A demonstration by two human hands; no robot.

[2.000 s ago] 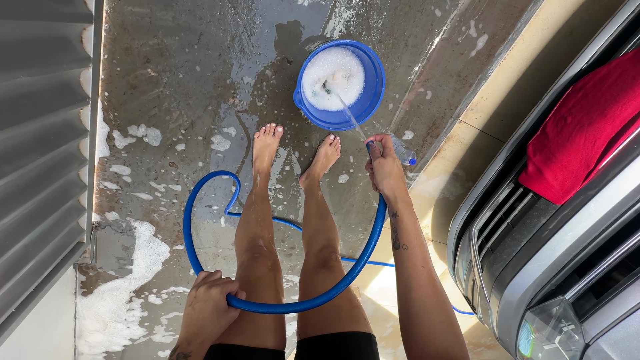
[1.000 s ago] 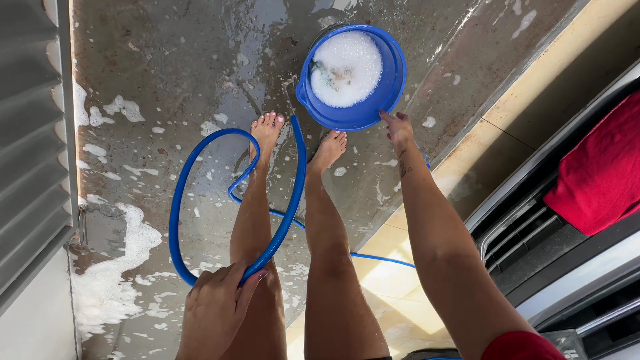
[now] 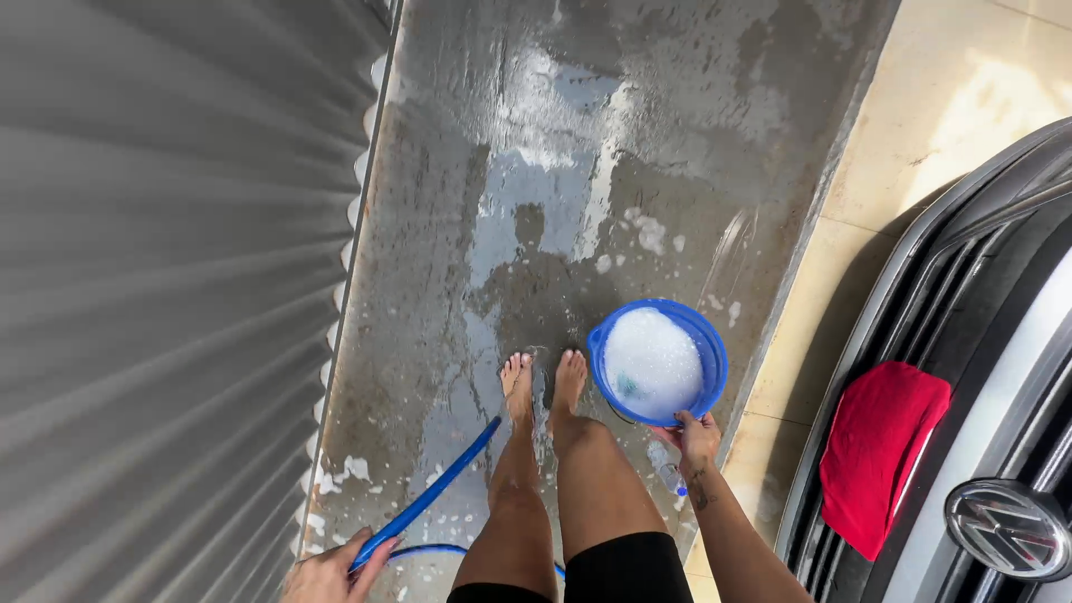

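My left hand (image 3: 339, 569), at the bottom left, grips a blue hose (image 3: 435, 490) whose free end points up toward my bare feet. With my right hand (image 3: 693, 437) I hold the near rim of a blue plastic basin (image 3: 717, 356), to the right of my feet. White suds (image 3: 653, 360) fill much of the basin, with something greenish partly showing in them. A clear plastic bottle with a blue cap (image 3: 667, 469) is just below the basin, beside my right forearm.
A corrugated metal door or wall (image 3: 184, 276) rises on the left. Wet concrete (image 3: 435, 251) with foam patches lies underfoot, bordered by beige tiles (image 3: 863, 193). At the right is the front of a Volkswagen car (image 3: 1009, 528) with a red cloth (image 3: 883, 452) draped on it.
Two seconds ago my right hand held the hose end, spraying water into the basin. It let go of the hose and took the basin's rim. The view has shifted considerably.
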